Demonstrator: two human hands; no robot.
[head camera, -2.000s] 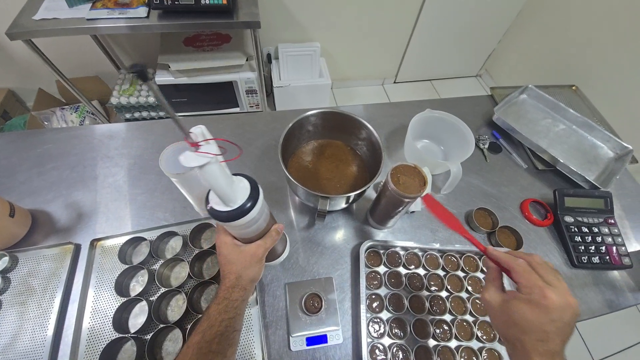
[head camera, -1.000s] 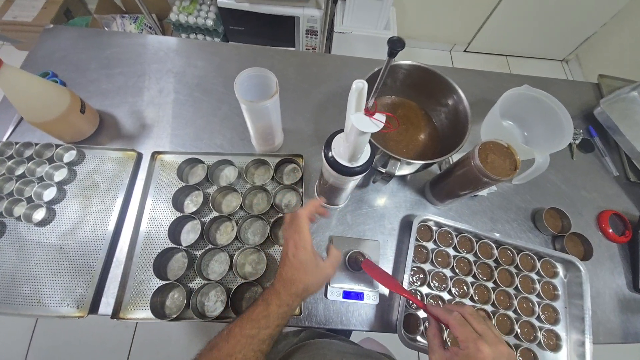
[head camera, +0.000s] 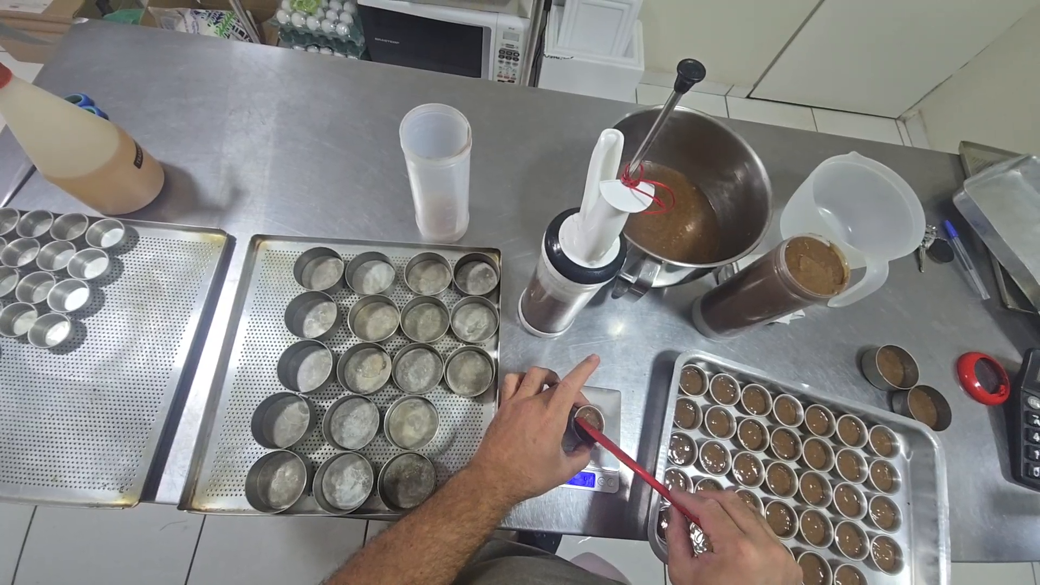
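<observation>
My right hand (head camera: 727, 536) grips a red spatula (head camera: 638, 470), whose tip rests at the rim of a small metal cup (head camera: 591, 418) with brown filling. That cup is over a digital scale (head camera: 608, 443) with a lit display. My left hand (head camera: 536, 426) is beside the cup, with thumb and fingers around its left side; a dark ring-like piece shows partly there, and its hold is unclear. A filling dispenser (head camera: 573, 272) with a white handle stands behind the scale. To the right, a metal tray (head camera: 926, 471) holds rows of small filled cups (head camera: 785, 444).
A perforated tray (head camera: 219, 422) with metal rings (head camera: 372, 369) lies left, another (head camera: 89, 414) beyond it. Behind are a clear plastic cylinder (head camera: 436, 175), a steel bowl (head camera: 751, 203), a filled cylinder (head camera: 731, 301), a plastic jug (head camera: 853, 195) and a bottle (head camera: 89, 154). A red timer (head camera: 982, 378) sits right.
My left hand has left the dispenser, which stands upright on the table, and has come to the cup at the scale. The red spatula has moved from the filled cylinder to that cup.
</observation>
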